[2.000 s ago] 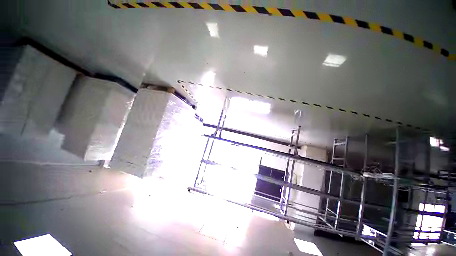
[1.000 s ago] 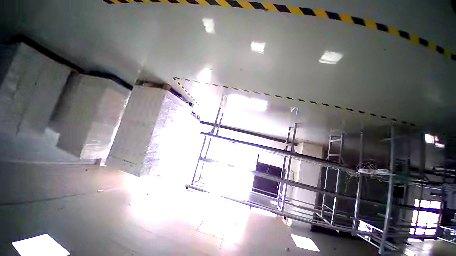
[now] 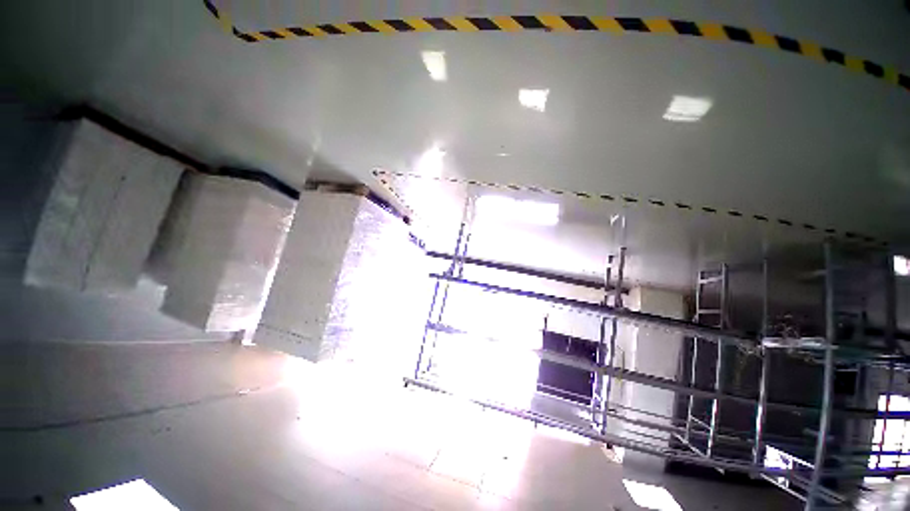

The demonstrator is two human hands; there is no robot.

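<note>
Neither of my hands is in the picture. The view is upside down, with the glossy grey floor at the top. Bare pipe racking (image 3: 609,319) stands at the centre and right. Something thin and pale, too small to make out, lies on a rack level (image 3: 795,343) at the right. Tall white wrapped stacks on dark bases stand at the left; one stack (image 3: 311,269) is nearest the bright glare, another (image 3: 225,245) is beside it.
Yellow-black floor tape (image 3: 529,23) runs across the top, and a thinner taped line (image 3: 599,198) lies farther off. A dark rectangular thing (image 3: 569,366) shows behind the racking. Strong glare hides much of the middle. A bright ceiling panel (image 3: 127,496) is at the lower left.
The camera has turned slightly, so the stacks, racking and tape sit farther right and a little lower in the picture. A corner of the tape now shows at the upper left.
</note>
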